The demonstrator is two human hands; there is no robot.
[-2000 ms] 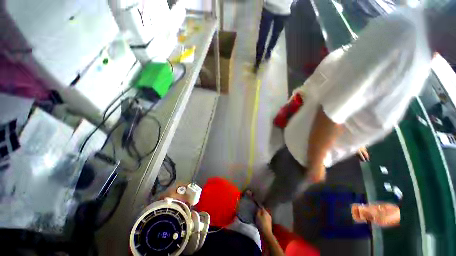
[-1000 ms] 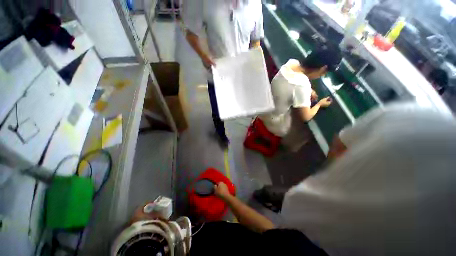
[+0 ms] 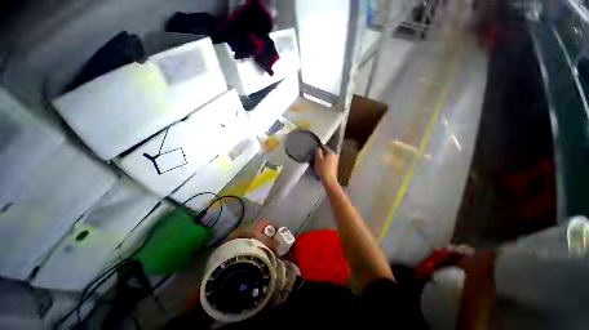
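Observation:
My right hand (image 3: 327,165) grips the short handle of a grey round mesh disc (image 3: 302,145) over the edge of the left shelf. A white fan (image 3: 237,280) with a dark ringed centre and a small lit display is at the bottom, close to my body. My left hand (image 3: 250,230) is mostly hidden behind the fan, blurred, with fingers around a white block (image 3: 283,236). A red stool (image 3: 321,256) stands just right of the block, partly covered by my right forearm.
White boxes (image 3: 187,145) and a green box (image 3: 171,242) with black cables lie on the left shelf (image 3: 294,187). A brown carton (image 3: 367,119) stands on the aisle floor beyond. A blurred person's arm (image 3: 476,290) is at lower right, near the green conveyor (image 3: 571,97).
My view has turned left. My right hand has carried the mesh disc from above the red stool to the shelf edge. The fan and white block remain at my left side.

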